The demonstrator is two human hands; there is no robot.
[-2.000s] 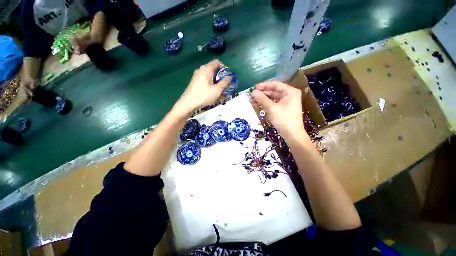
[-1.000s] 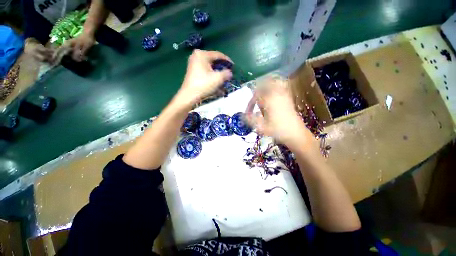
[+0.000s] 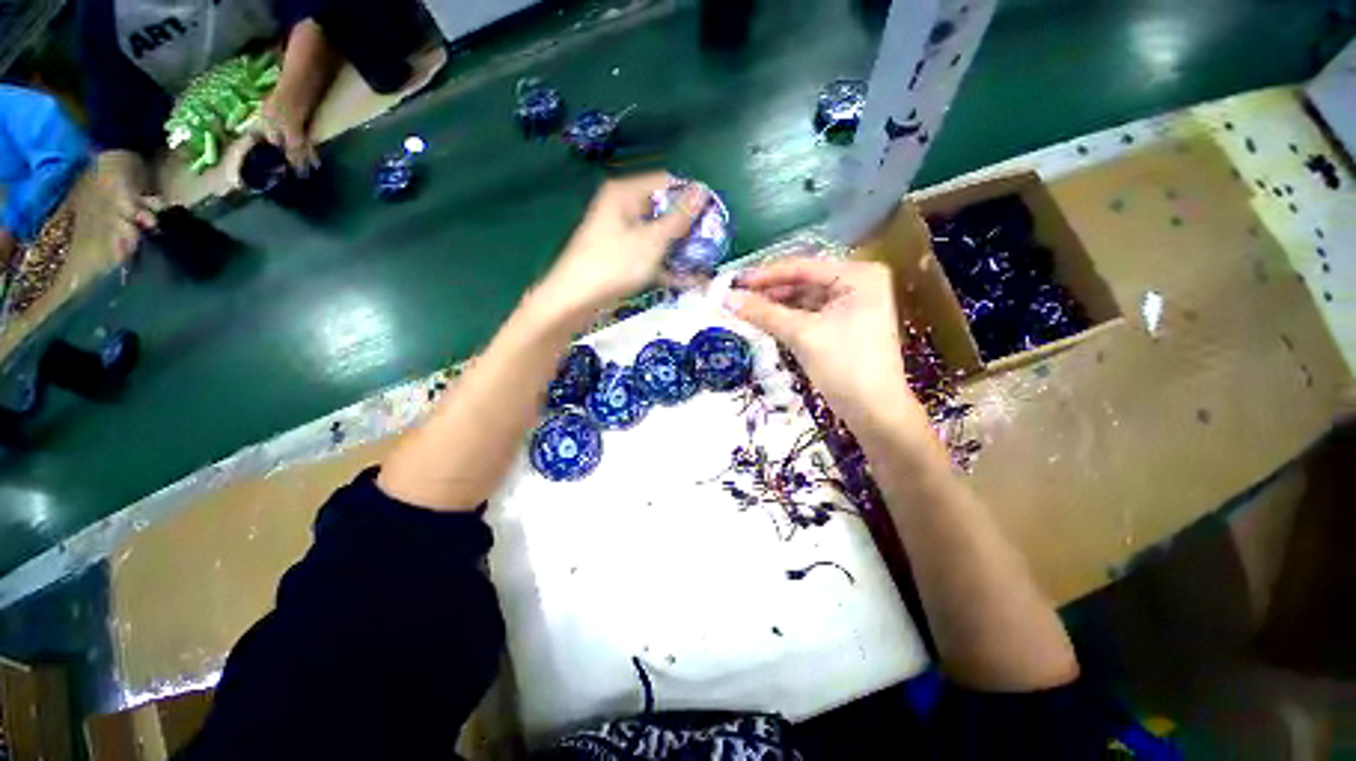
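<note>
My left hand (image 3: 625,238) holds a round blue circuit board (image 3: 696,226) at the far edge of the white work sheet (image 3: 669,580). My right hand (image 3: 825,315) is just right of it, thumb and fingertips pinched together near the board's lower edge; whatever is between them is too small and blurred to tell. Several round boards (image 3: 565,445) lie on the sheet below my left hand. A tangle of red and black lead wires (image 3: 788,483) lies on the right side of the sheet, partly hidden by my right forearm. A single lead wire (image 3: 821,571) lies apart from it.
A cardboard parts box (image 3: 1103,305) holds small dark parts, right of the white metal post (image 3: 910,119). Board assemblies (image 3: 592,131) lie on the green conveyor belt (image 3: 431,283). Another worker's hands (image 3: 283,141) handle black housings at upper left. A short black cable (image 3: 644,684) lies at the sheet's near edge.
My right hand was blurred over the sheet and is now near the board. The board in my left hand now shows its face. The assemblies on the belt have moved left, and another appears beside the post.
</note>
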